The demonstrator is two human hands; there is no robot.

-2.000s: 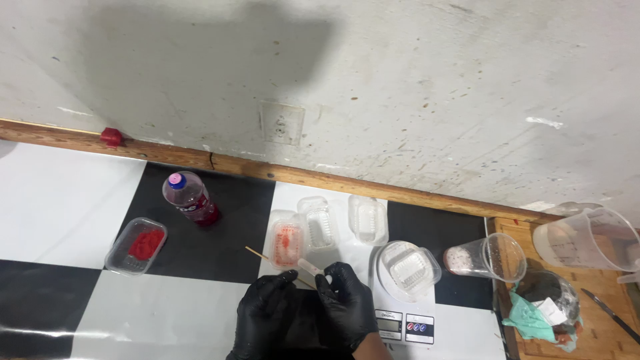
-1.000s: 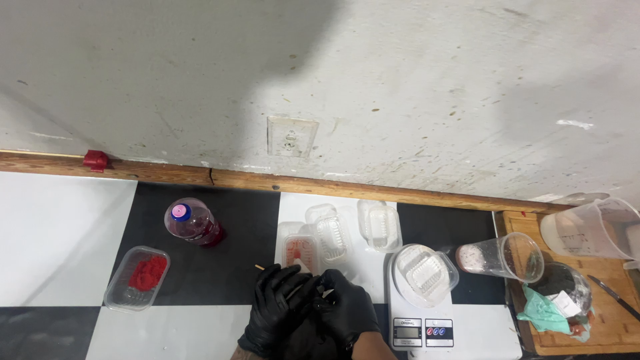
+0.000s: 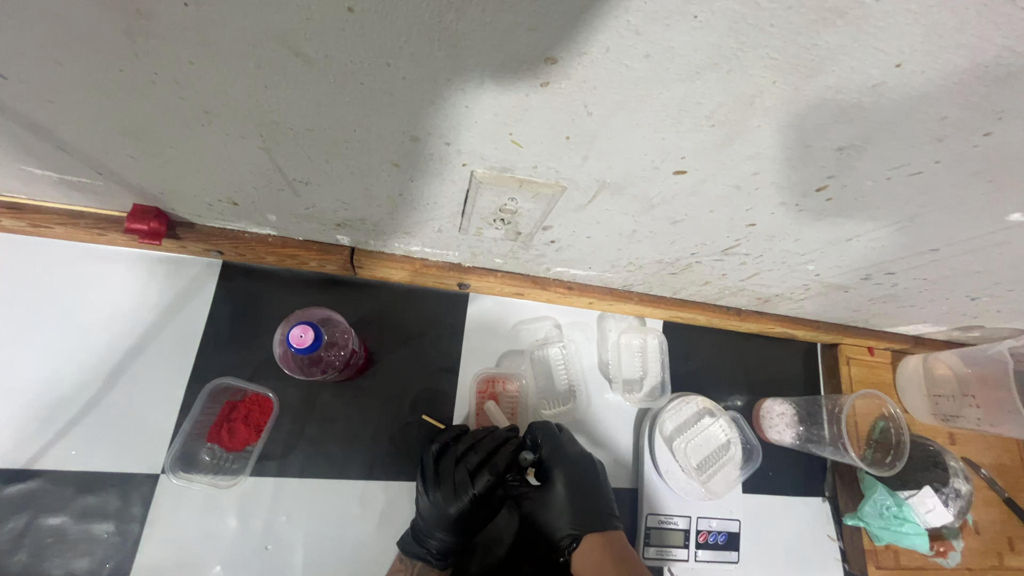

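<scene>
Both hands wear black gloves and meet at the bottom middle. My left hand [image 3: 464, 492] is closed around a thin wooden stick [image 3: 434, 421], whose tip sticks out at the upper left. My right hand [image 3: 564, 484] grips a small whitish object [image 3: 530, 475], mostly hidden by the fingers. Just beyond them lies a clear plastic tray with red residue [image 3: 516, 384], and a translucent tube-like piece [image 3: 496, 414] shows over it. More clear plastic trays [image 3: 558, 376] [image 3: 640, 364] lie behind. On the right, a white kitchen scale [image 3: 650, 480] bears another clear tray [image 3: 708, 448].
At left stand a clear tray [image 3: 178, 448] of red material [image 3: 240, 422] and a bottle [image 3: 312, 352] with pink liquid. At right are a tipped plastic cup [image 3: 832, 432], a measuring jug [image 3: 960, 384], a green cloth [image 3: 888, 516] and a knife [image 3: 992, 488] on a wooden board [image 3: 860, 368].
Two seconds ago my hands were apart over the red-stained tray's near side, with the stick and the tube-like piece more exposed; now they are drawn together. The view has shifted somewhat.
</scene>
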